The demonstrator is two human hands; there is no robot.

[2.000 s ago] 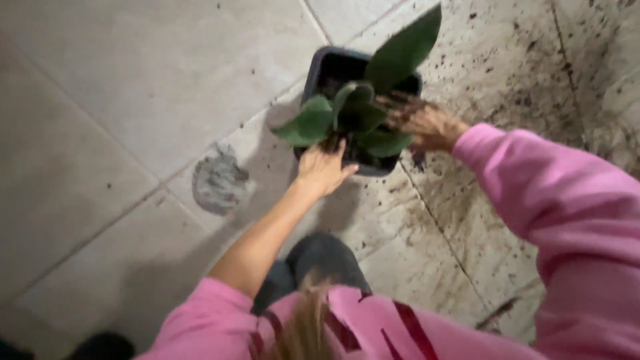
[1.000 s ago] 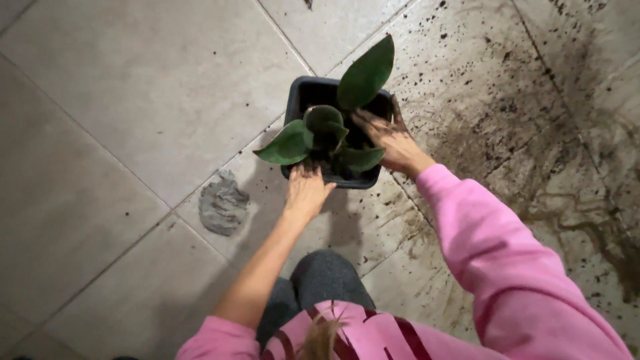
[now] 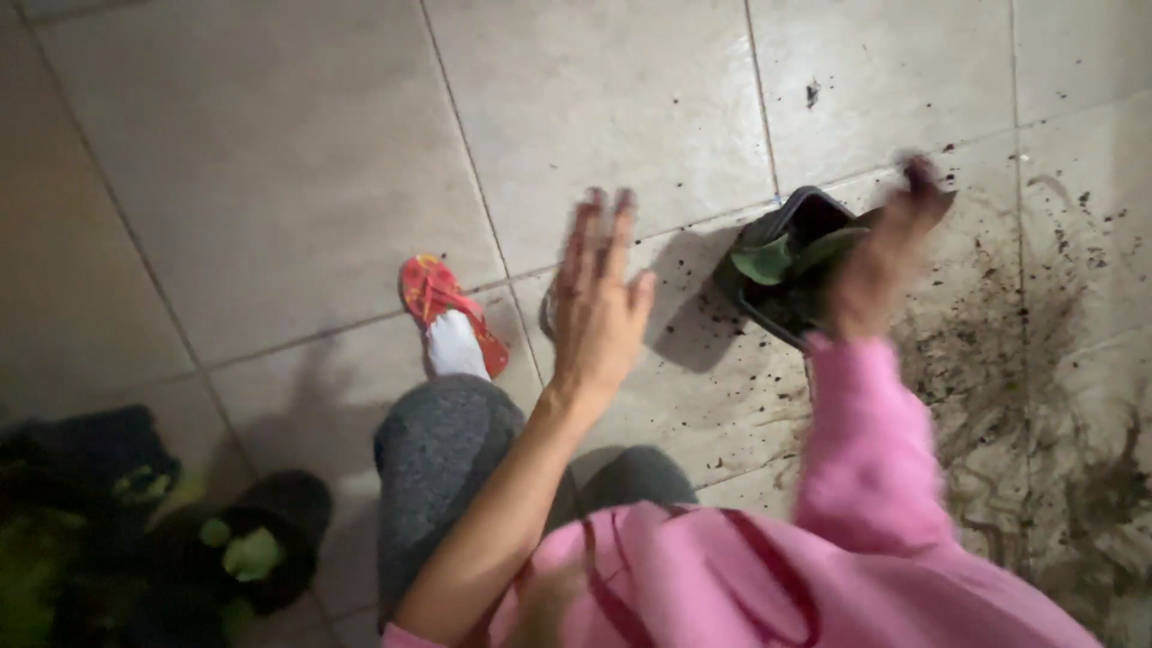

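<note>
My left hand (image 3: 598, 310) is raised over the tiled floor with its fingers apart and nothing in it; the fingertips look dark with soil. My right hand (image 3: 886, 252) is blurred and lifted over the right side of a black plastic plant pot (image 3: 733, 270). No object shows in it, though its fingers are too blurred to make out well. In the pot stands a plant with broad green leaves (image 3: 763, 261), partly hidden behind the right hand. A grey object (image 3: 548, 310) on the floor is mostly covered by my left hand.
Dark soil (image 3: 963, 360) is smeared and scattered over the floor tiles at the right. Dark pots with leafy plants (image 3: 252, 553) stand at the lower left. My foot in a white sock and red flip-flop (image 3: 427, 288) rests left of my left hand.
Both hands have come away from the plant in the pot; the left is now well to the pot's left. A foot in a flip-flop has come into sight. The view has shifted.
</note>
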